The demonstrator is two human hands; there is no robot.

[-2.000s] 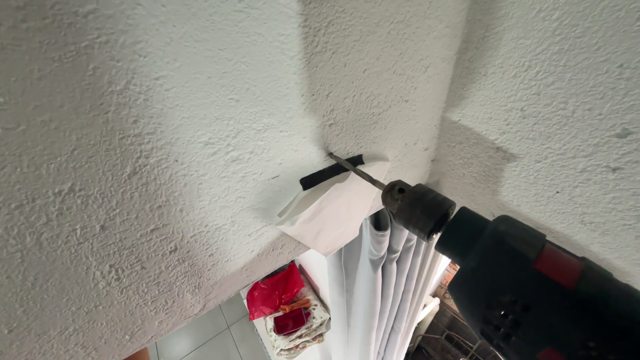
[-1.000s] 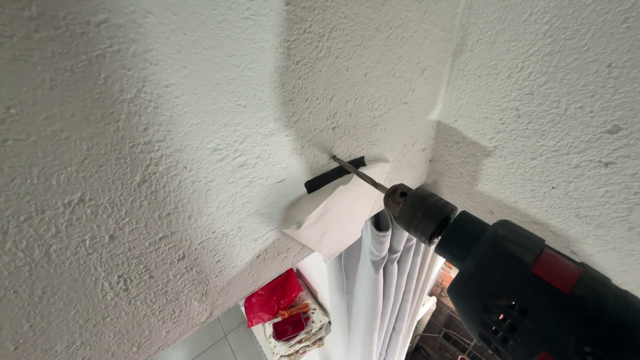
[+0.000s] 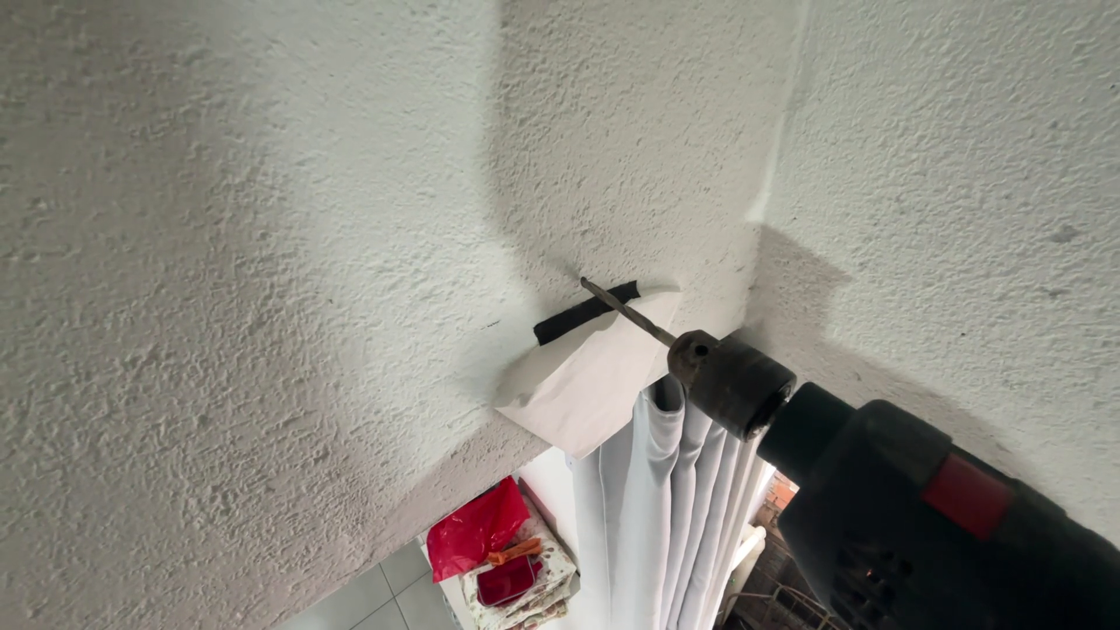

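Observation:
A dark power drill with a red patch (image 3: 875, 516) reaches in from the lower right, its black chuck (image 3: 731, 381) gripping a twist drill bit (image 3: 630, 311). The bit's tip is at or very near the textured white wall (image 3: 394, 219); contact cannot be told for sure. Just below the tip, a strip of black tape (image 3: 586, 313) holds a folded white paper (image 3: 586, 381) that juts from the wall like a pocket. Neither my left hand nor my right hand shows; the drill's handle lies out of frame.
Grey curtains (image 3: 647, 516) hang below the paper. Lower down stand a red plastic bag (image 3: 481, 529), a red container (image 3: 507, 581) and an orange item (image 3: 516, 551) on a patterned cloth, beside a tiled floor (image 3: 385, 595). A second wall (image 3: 962, 219) meets at the right.

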